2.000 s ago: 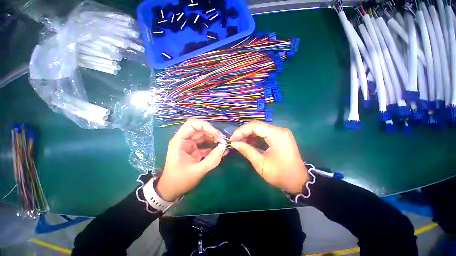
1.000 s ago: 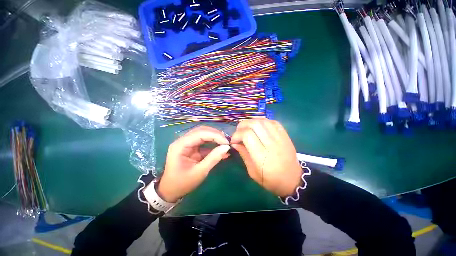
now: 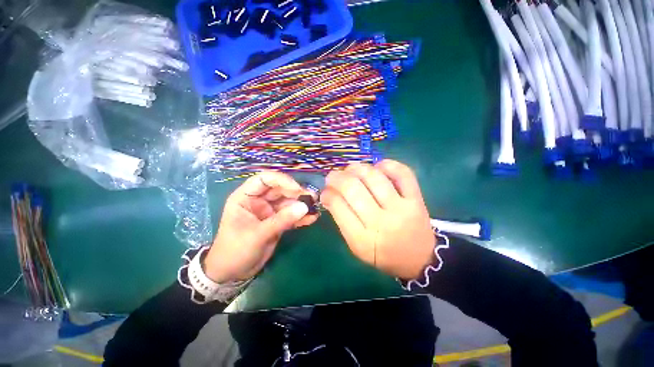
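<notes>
My left hand pinches a small black connector housing between thumb and fingertips. My right hand is beside it, back of the hand up, its fingertips closed at the housing's right side on thin wire ends that are mostly hidden. A white-sleeved harness comes out from under my right hand to the right and ends in a blue connector. Bright terminal tips show faintly between the hands.
A blue parts bin with black parts stands beyond the unsleeved harnesses. A clear plastic bag of white sleeves lies left. Sleeved harnesses lie right. A separate wire bundle is at far left.
The black housing now shows clearly in my left fingertips. My right hand has turned back up, and more of the sleeved harness shows beside it. The view has shifted slightly.
</notes>
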